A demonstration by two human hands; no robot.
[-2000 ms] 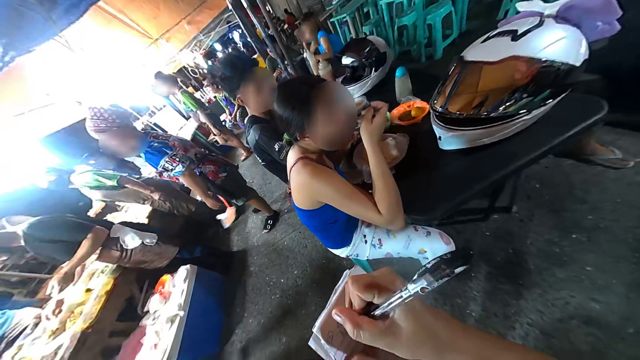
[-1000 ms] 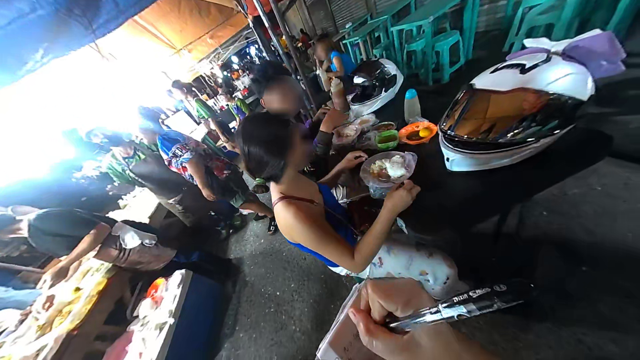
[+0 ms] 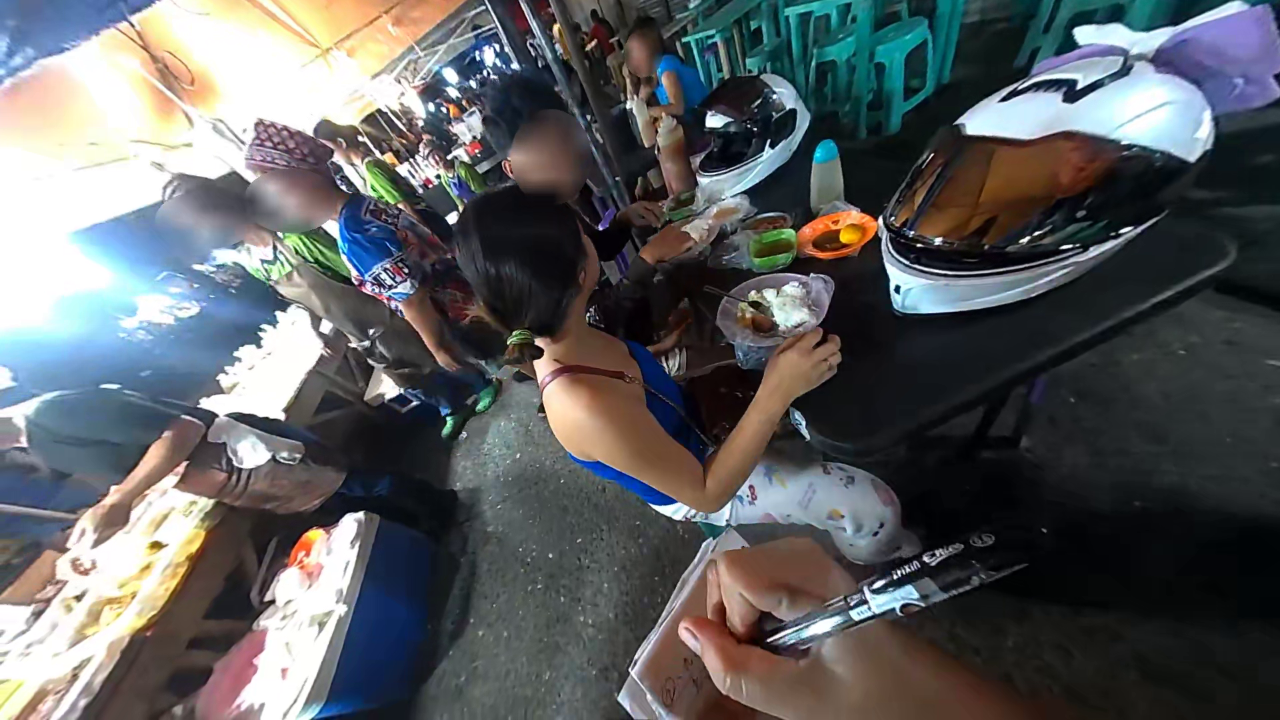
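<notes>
At the bottom of the view, my right hand (image 3: 800,630) grips a black and silver pen (image 3: 900,590), its cap end pointing up to the right. The hand lies over a small paper notepad (image 3: 665,660) that bears some handwriting; the pen's tip is hidden by the fingers. My left hand is not visible. Just beyond the notepad, a seated person in a blue top (image 3: 620,400) touches a bowl of rice (image 3: 778,308) at the near edge of a black table (image 3: 880,380).
On the table are a white helmet (image 3: 1050,190), a second helmet (image 3: 750,135), an orange bowl (image 3: 838,235) and a bottle (image 3: 826,178). Green stools (image 3: 900,70) stand behind. At left, several people stand near a food stall and a blue cooler (image 3: 385,610).
The seated person's hand, near the face two seconds ago, is now down at the bowl. My right hand keeps hold of the pen over the notepad.
</notes>
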